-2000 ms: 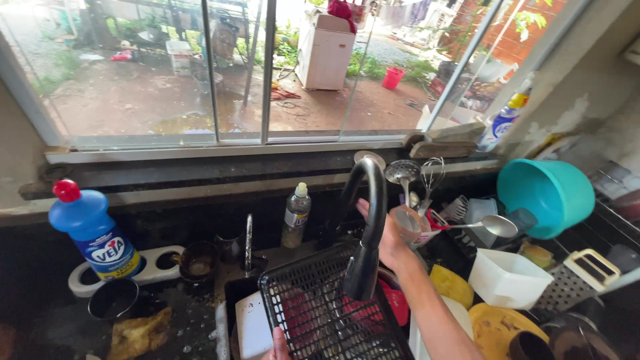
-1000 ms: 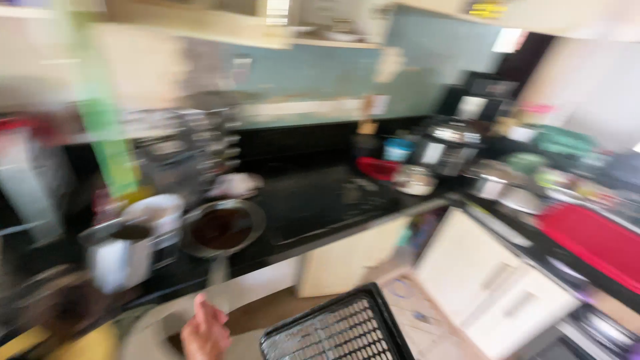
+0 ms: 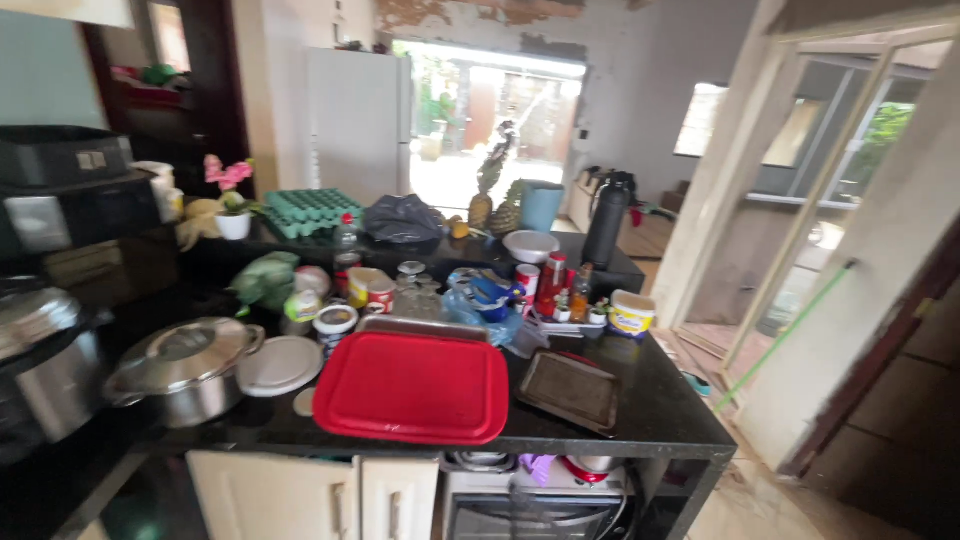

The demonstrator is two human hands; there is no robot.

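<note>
Neither my left hand nor my right hand shows in the head view now, and the black plastic rack is out of sight too. Ahead on the black stone counter lies a red plastic lid or tray [image 3: 411,386], with a metal pan's rim just behind it. To its right rests a worn metal baking tray [image 3: 571,390]. A lidded steel pot [image 3: 187,367] stands at the left, beside a round white lid [image 3: 280,364]. Behind the red piece are a blue plastic bag [image 3: 480,300], upturned glasses [image 3: 412,289] and a yellow-labelled tub [image 3: 631,313].
Green egg trays [image 3: 311,214], a black plastic bag [image 3: 403,218], a white bowl [image 3: 531,246] and a tall black bottle [image 3: 607,221] stand on the raised ledge. Below the counter are pale cabinet doors [image 3: 274,499] and an oven [image 3: 536,517]. The counter's corner [image 3: 731,448] juts out at right.
The view has swung from the sink and window, past a side counter, to this counter. A hand and the black rack, seen one second ago, are out of view.
</note>
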